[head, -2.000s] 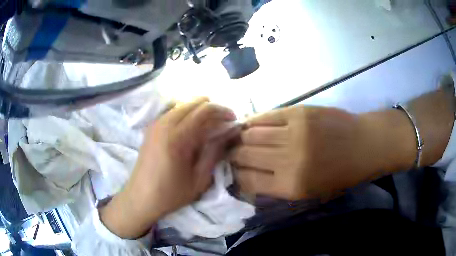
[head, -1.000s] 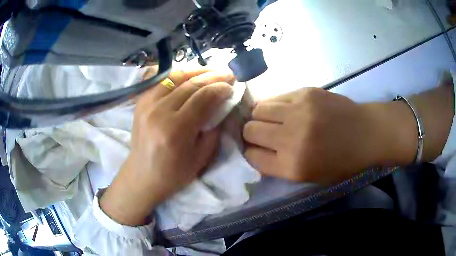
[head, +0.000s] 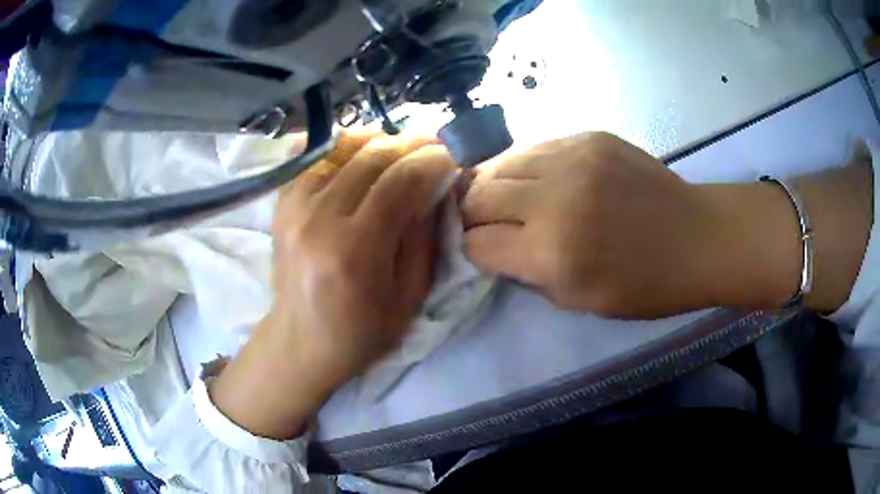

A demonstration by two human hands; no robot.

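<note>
A white to cream garment piece (head: 207,268) lies crumpled left of and under my left hand, with a fold running down between my hands. My left hand (head: 357,241) lies on the cloth, its fingertips bunched just below the machine's dark-grey knob (head: 475,134). My right hand (head: 589,227) is beside it, fingers curled, pinching the cloth edge where the two hands meet. The fingertips and the pinched edge are partly hidden by the knob and the fingers. The needle cannot be made out in the glare.
The sewing machine head (head: 193,58), white with a blue stripe, fills the upper left. A curved dark bar crosses below it. The glossy white bed (head: 627,77) extends right, with small holes and a dark seam line. A grey stitched band (head: 579,391) curves along the front edge.
Over the last two seconds both hands have moved up toward the knob with the cloth. In the last second my right hand has risen and closed in on my left. The grey band shows more.
</note>
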